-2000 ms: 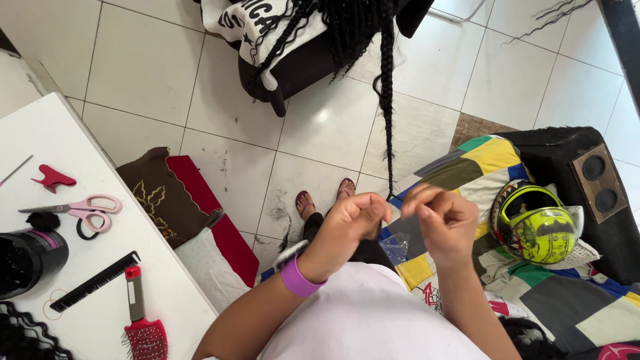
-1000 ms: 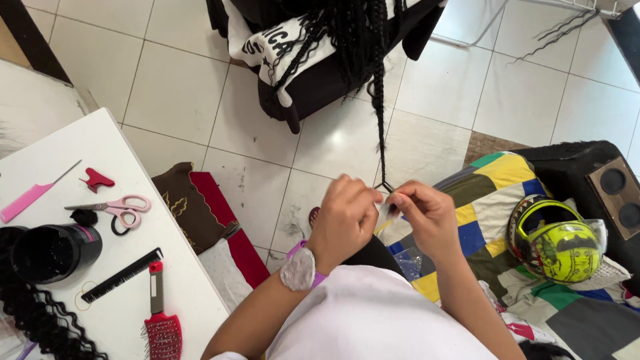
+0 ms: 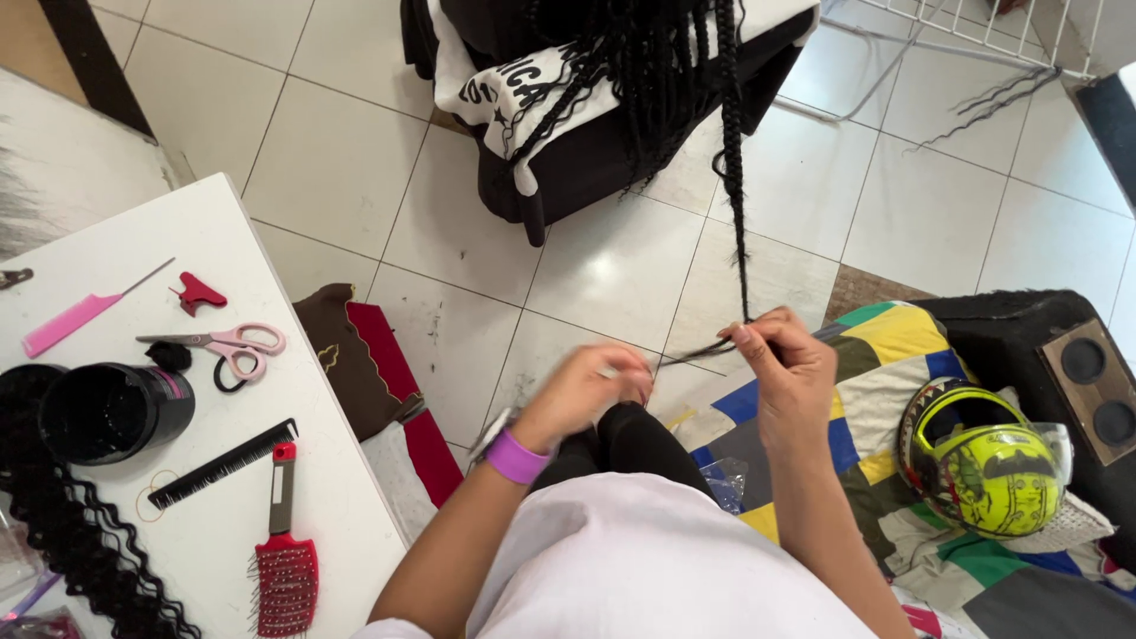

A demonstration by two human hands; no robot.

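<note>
A long black hair braid [image 3: 733, 182] runs down from the braided hair [image 3: 652, 84] of a person seated at the top. My right hand [image 3: 785, 359] pinches the braid near its lower end. A thin loose strand [image 3: 701, 354] goes from those fingers toward my left hand [image 3: 596, 390], which is blurred and has a purple wristband [image 3: 518, 456] at its wrist. Whether the left fingers hold the strand tip is unclear.
At left, a white table [image 3: 266, 311] bears pink scissors [image 3: 238, 342], a black comb [image 3: 222, 463], a red brush [image 3: 286, 577], a pink tail comb [image 3: 80, 321] and a black jar [image 3: 115, 413]. A yellow helmet [image 3: 998, 479] lies on the patchwork-covered sofa at right.
My hands, close together at the braid's end one second ago, are now apart, the left one farther left. A strand now stretches sideways from the right fingers.
</note>
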